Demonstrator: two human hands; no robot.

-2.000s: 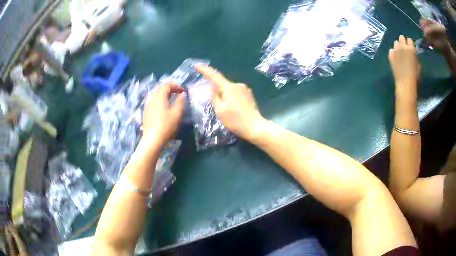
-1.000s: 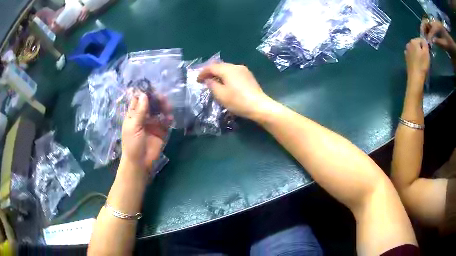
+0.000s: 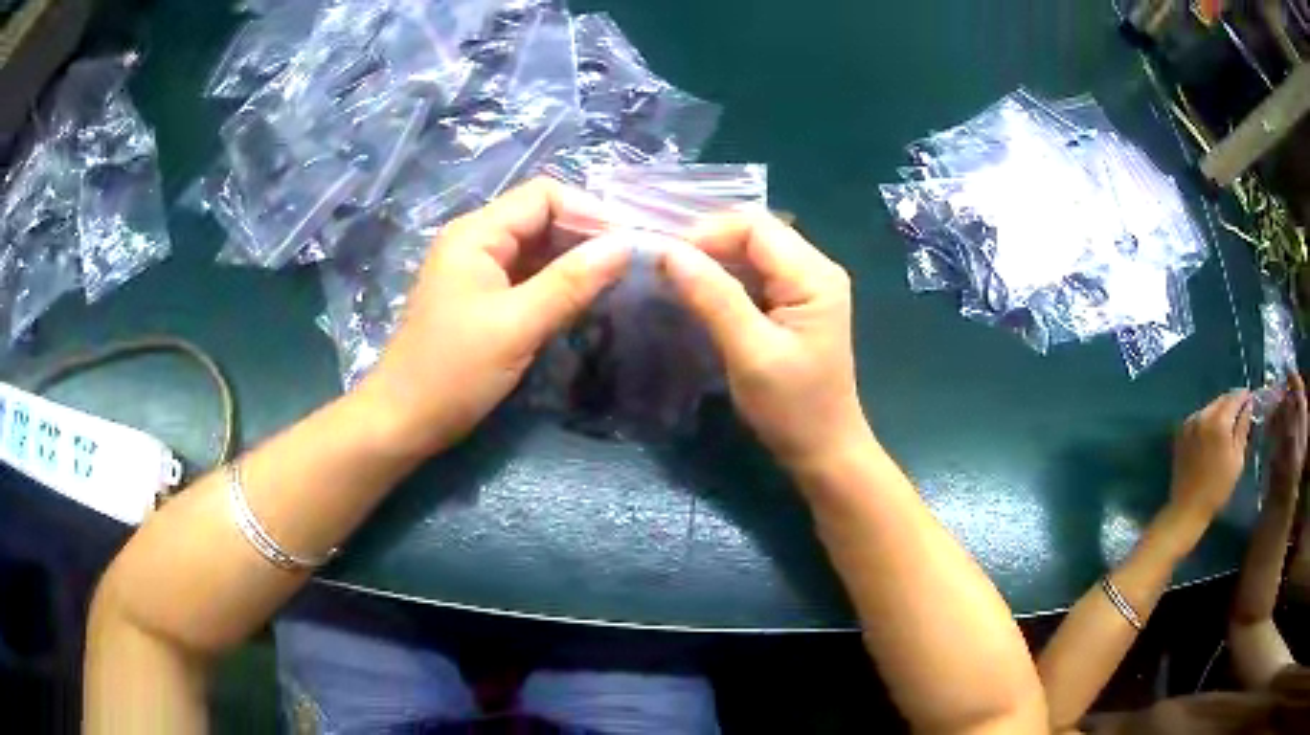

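A clear zip-lock bag (image 3: 639, 338) hangs between my hands, its mouth edge up and a blurred dark part inside its lower half. My left hand (image 3: 496, 309) pinches the bag's top edge between thumb and fingers. My right hand (image 3: 776, 338) pinches the same edge just to the right, the two thumb tips close together. A large loose pile of clear bags (image 3: 388, 122) lies beyond and left of my left hand. A compact pile of bags (image 3: 1049, 216) with bright glare lies to the right.
A small bag heap (image 3: 86, 187) lies far left. A white power strip (image 3: 79, 452) with a curved cord (image 3: 216, 366) is at the left edge. Another person's hands (image 3: 1214, 460) work at the far right, near yellow-green scraps (image 3: 1271, 230). The green tabletop's front edge (image 3: 604, 623) curves below my arms.
My view has turned left, so the piles sit elsewhere in the picture. My hands, apart a second ago, have come together on one bag's top edge. The blue bin is out of view.
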